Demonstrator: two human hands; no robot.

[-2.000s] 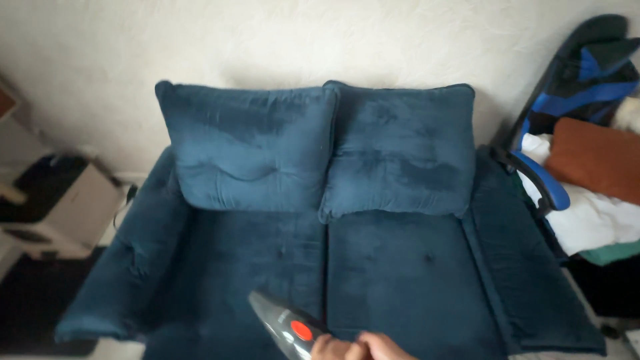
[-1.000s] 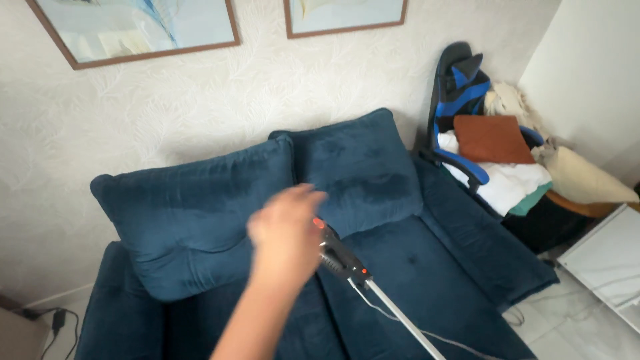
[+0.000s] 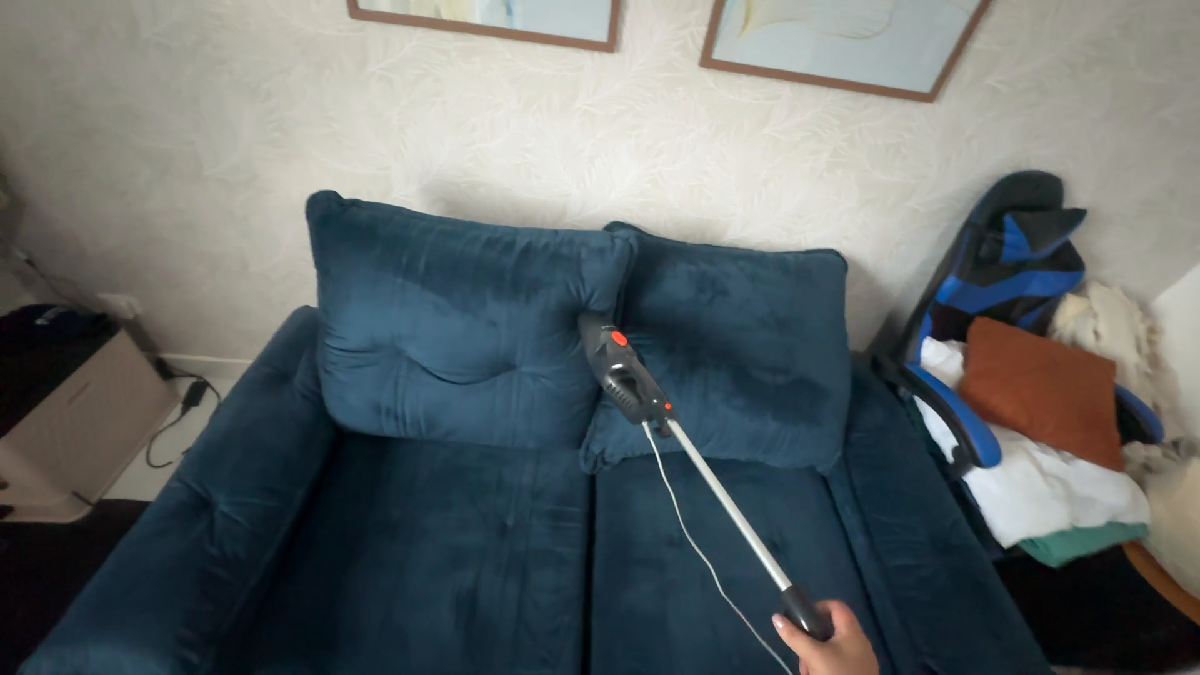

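My right hand is closed around the dark grip at the near end of a corded stick vacuum cleaner. Its silver tube runs up and to the left to the dark body, which has an orange-red button. The head end of the body lies against the blue velvet back cushions, near where the left cushion meets the right cushion. A thin white cord hangs from the body over the sofa seat. My left hand is out of view.
Two framed pictures hang on the wall above. At the right, a black and blue gaming chair holds a rust-coloured cushion and white cloth. At the left stand a pale cabinet and a black cable on the floor.
The hand seen over the cushions a second ago is gone from there. The vacuum body now lies against the cushions, and my right hand has come into view on the grip. The view has shifted.
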